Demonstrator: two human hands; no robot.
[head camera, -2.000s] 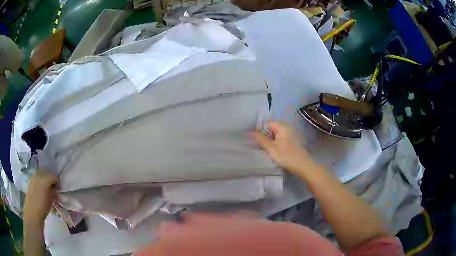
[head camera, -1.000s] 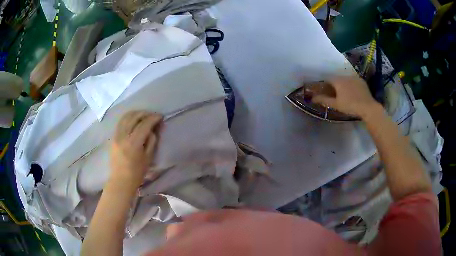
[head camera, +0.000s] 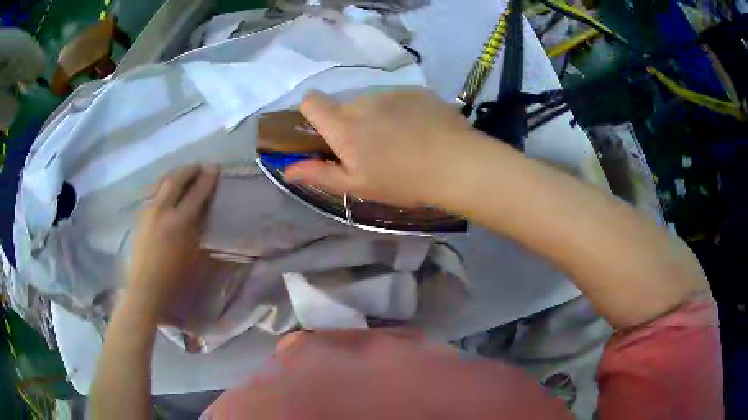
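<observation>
A light grey garment lies wrinkled across the pressing table, with a white flap on its far part. My right hand grips the brown handle of the steam iron. The iron is on the garment's right part, its pointed end towards the left. Its base is mostly hidden by my hand and the metal body. My left hand rests on the cloth left of the iron's tip, fingertips by a seam line. Whether its fingers pinch the cloth I cannot tell.
The white table cover shows right of the garment. A yellow-black hose and black cords run from the iron towards the far side. More grey cloth hangs at the near right. A dark opening shows at the garment's left. The floor is green.
The iron has moved left from the bare table cover onto the garment, in my right hand. My left hand has moved left. The garment's far part now reaches further right.
</observation>
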